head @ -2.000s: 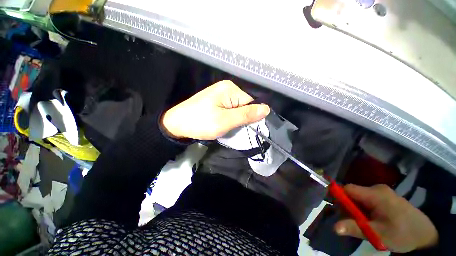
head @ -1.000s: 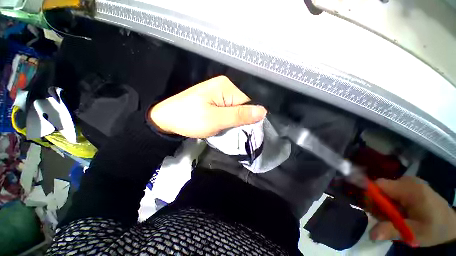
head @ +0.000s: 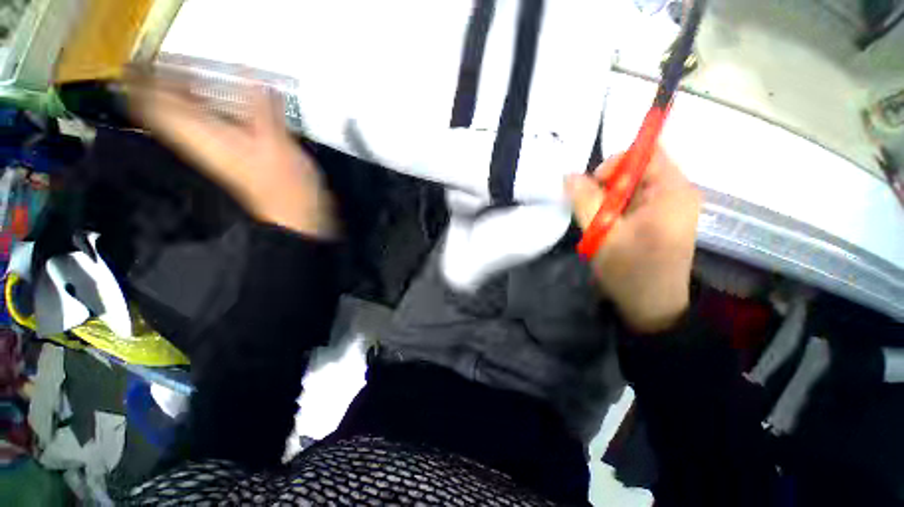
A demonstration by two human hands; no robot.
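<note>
The white panel with black stripes lies spread over the table edge, its lower end hanging towards my lap. My right hand is at the panel's right side and holds the red-handled scissors, blades pointing up and away; the blades are partly cut off by the top edge. Whether its fingers also pinch the cloth I cannot tell. My left hand is blurred, over the table edge at the left, apart from the panel, with fingers spread and nothing seen in it.
The ruler strip runs along the table's front edge. Part of the sewing machine is at the upper right. A yellow bag with white and grey pieces lies at the left, near fabric scraps. Dark cloth lies under the table edge.
The striped panel, earlier bunched in my left hand over the lap, now lies spread on the table. My left hand let go and moved left. My right hand moved up and left with the scissors.
</note>
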